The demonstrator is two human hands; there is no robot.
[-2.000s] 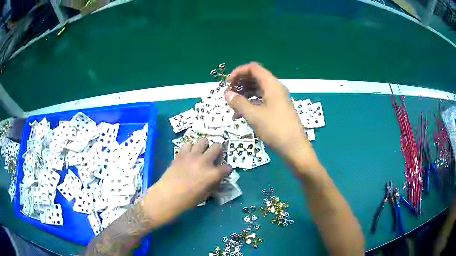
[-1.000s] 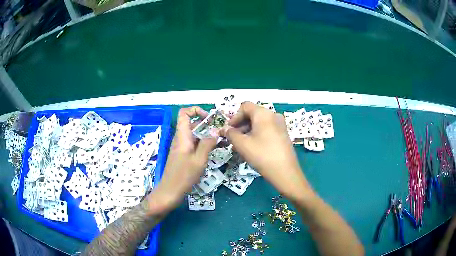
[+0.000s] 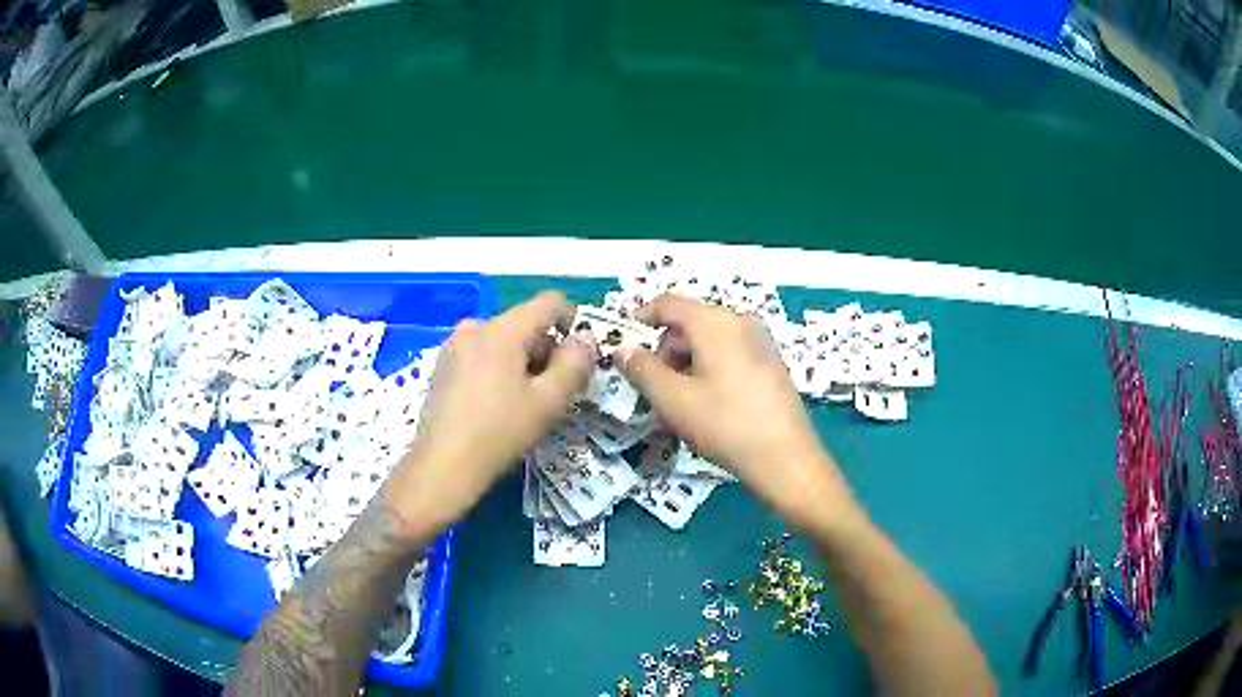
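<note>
A white plate (image 3: pixel 613 327) with dark round spots is held level between my two hands, above the plate pile. My left hand (image 3: pixel 497 388) grips its left side with thumb and fingers. My right hand (image 3: pixel 722 395) grips its right side, the thumb on the face of the plate. The plate pile (image 3: pixel 579 477) lies below and around my hands, partly hidden by them. Small gold and silver metal pieces (image 3: pixel 787 586) lie loose on the green surface nearer to me.
A blue tray (image 3: pixel 470 293) heaped with white plates is at left. A flatter row of plates (image 3: pixel 865 351) extends right. Pliers (image 3: pixel 1087 606) and red strands (image 3: pixel 1133 463) lie at far right. A raised white strip (image 3: pixel 953 279) borders the green belt (image 3: pixel 545 150).
Both hands first worked apart, the left at the pile and the right near the white strip. They then came together on a plate, which now lies flatter between them.
</note>
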